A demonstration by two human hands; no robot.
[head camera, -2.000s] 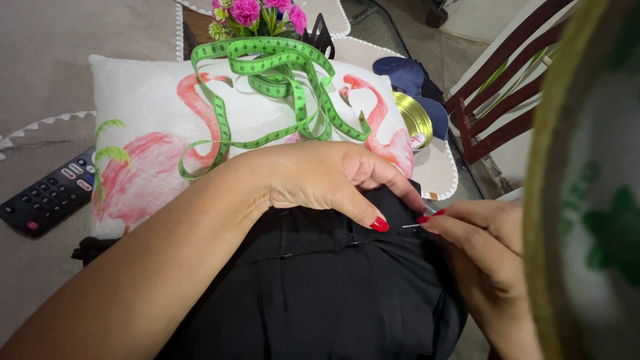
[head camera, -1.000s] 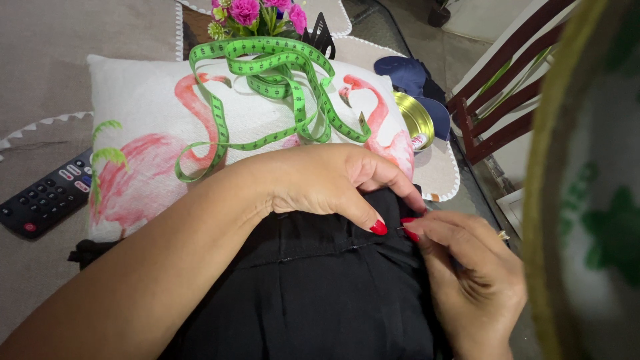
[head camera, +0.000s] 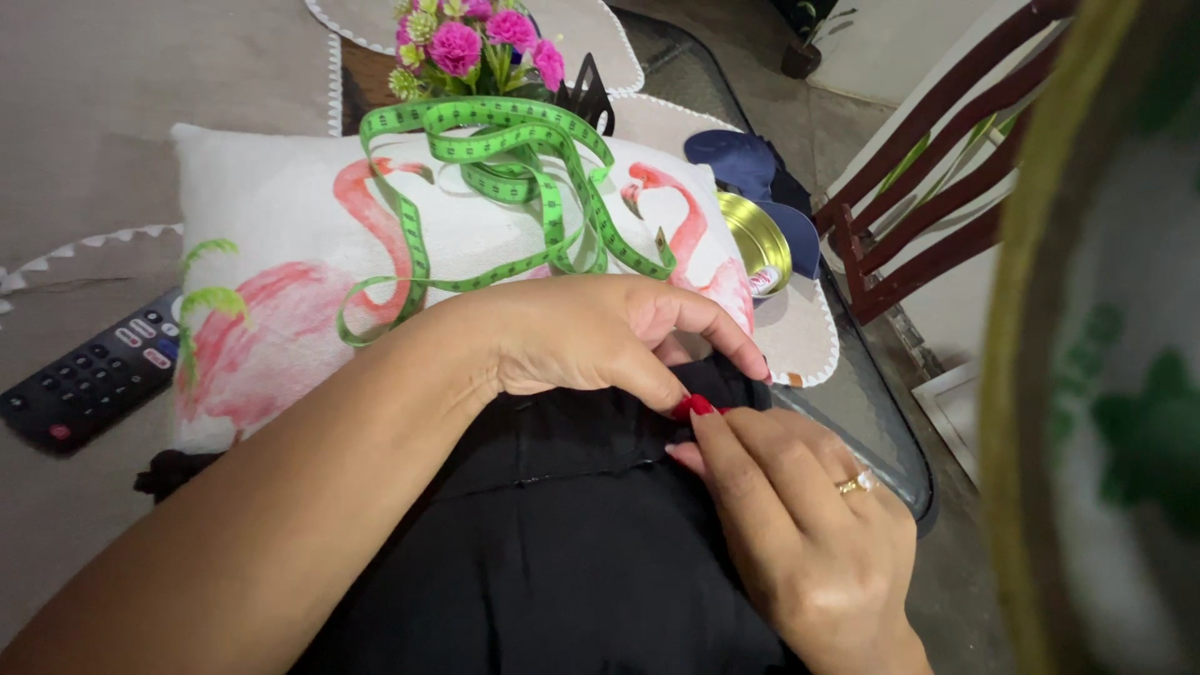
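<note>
Black fabric (head camera: 581,553) lies over the near side of a white flamingo-print cushion (head camera: 281,206), with a seam line running across it. My left hand (head camera: 609,333) reaches over from the left and holds the fabric's edge between thumb and fingers. From the right, my right hand (head camera: 797,506), with a ring on one finger, pinches at the same spot, its fingertips against the left thumb. A needle showed there earlier; the fingers hide it now. A green tape measure (head camera: 506,150) is heaped in loose loops on the cushion.
A black remote control (head camera: 94,375) lies at left on the tablecloth. Pink artificial flowers (head camera: 469,47) stand behind the cushion. Right of it are an open gold-coloured tin (head camera: 755,244), a dark blue cap (head camera: 736,159) and a wooden chair (head camera: 937,169). A blurred round rim (head camera: 1022,375) blocks the far right.
My right hand, which held a visible needle near the left thumb two seconds ago, has moved left against that thumb. The needle is no longer visible. My left hand has stayed nearly in place.
</note>
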